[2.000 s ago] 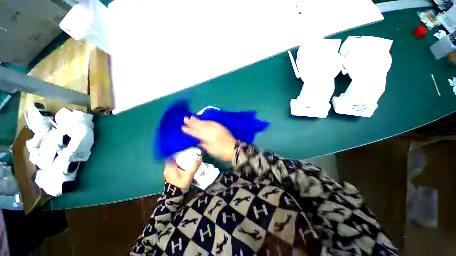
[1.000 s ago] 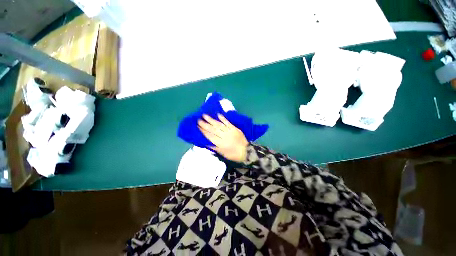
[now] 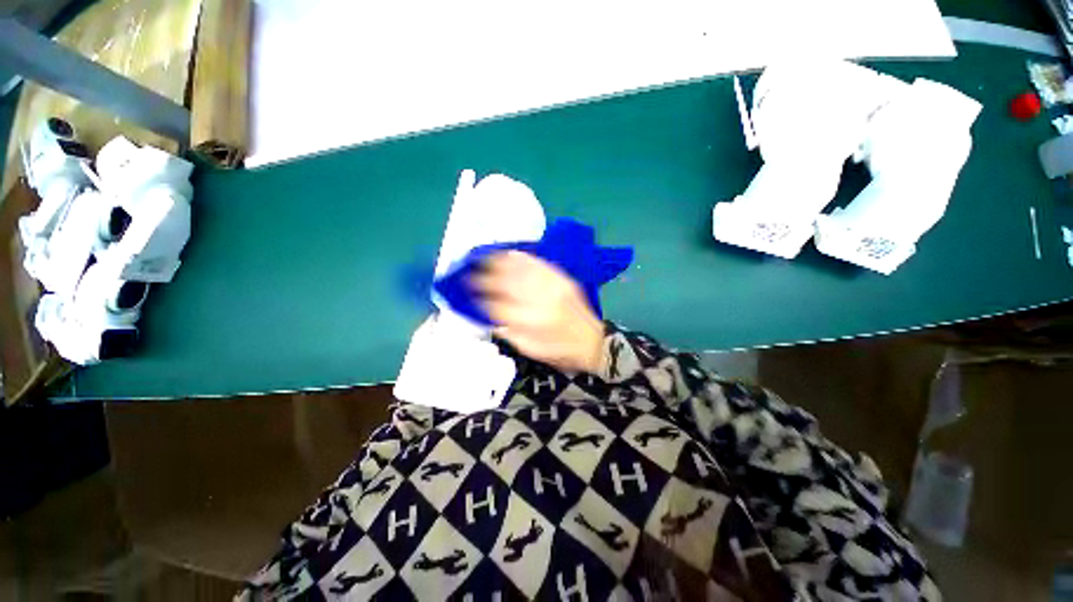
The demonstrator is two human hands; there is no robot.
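A white security camera [image 3: 453, 362] lies in front of me, its rounded head away from me and its squarish base near my body. A thin white antenna [image 3: 457, 221] runs along the left side of its head. My right hand [image 3: 539, 308], blurred, holds a crumpled blue cloth [image 3: 579, 261] over the camera's middle and covers part of it. My left hand is not in view; the base end lies against my patterned clothing.
White cameras with black lens fronts cluster at the left [image 3: 159, 218]. Two white units [image 3: 786, 153] stand side by side at the right. A large white board [image 3: 471, 71] lies along the back. A red item [image 3: 1025, 106] and a thin white stick [image 3: 1035, 233] lie far right.
My right hand and the cloth have shifted on the camera, uncovering its rounded head and antenna. My left hand, seen at the base two seconds ago, is out of view. The whole view has shifted.
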